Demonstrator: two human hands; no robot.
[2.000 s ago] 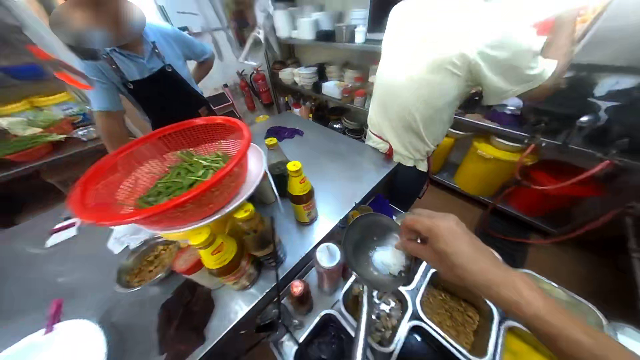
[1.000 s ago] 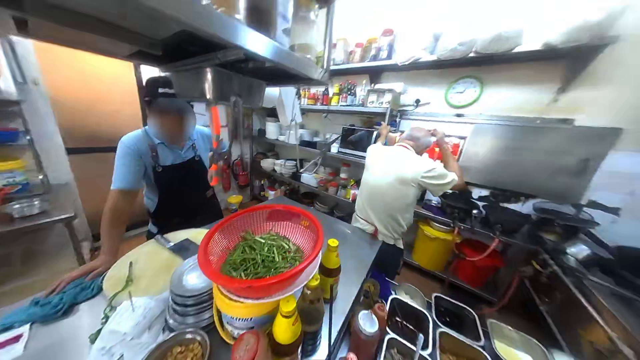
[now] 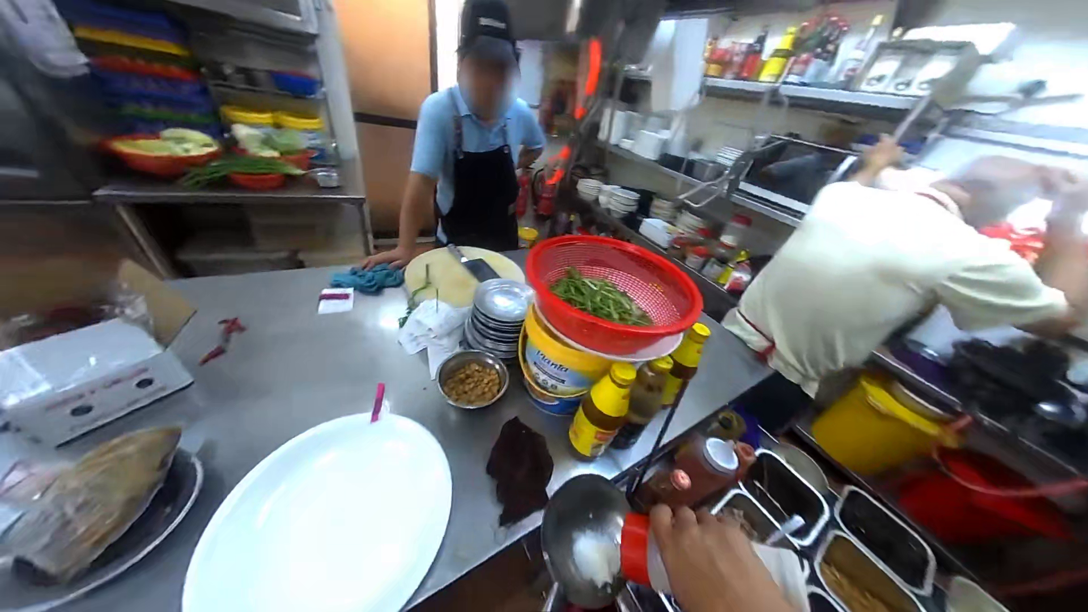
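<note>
At the lower right, my right hand (image 3: 718,552) grips a red-topped container (image 3: 636,548), its top tilted over a metal ladle (image 3: 571,520). White powder (image 3: 597,557) lies in the ladle's bowl. What supports the ladle is hidden below the frame, and my left hand does not show. Left of the ladle are a dark cloth (image 3: 520,469) and a large white oval plate (image 3: 323,518). Behind stands a red colander (image 3: 614,327) of green beans (image 3: 599,297) on a yellow bucket (image 3: 552,361), beside sauce bottles with yellow caps (image 3: 602,410).
A bowl of brown pieces (image 3: 473,380), stacked metal plates (image 3: 497,319) and a cleaver (image 3: 476,265) on a round board (image 3: 425,276) stand farther back. Food trays (image 3: 884,531) line the right. One person (image 3: 476,153) stands across the counter, another (image 3: 884,272) works at right.
The view has swung left and down since a second ago. My right hand, at the ladle two seconds ago, now holds the red-topped container over it. The person at right has raised a long-handled tool.
</note>
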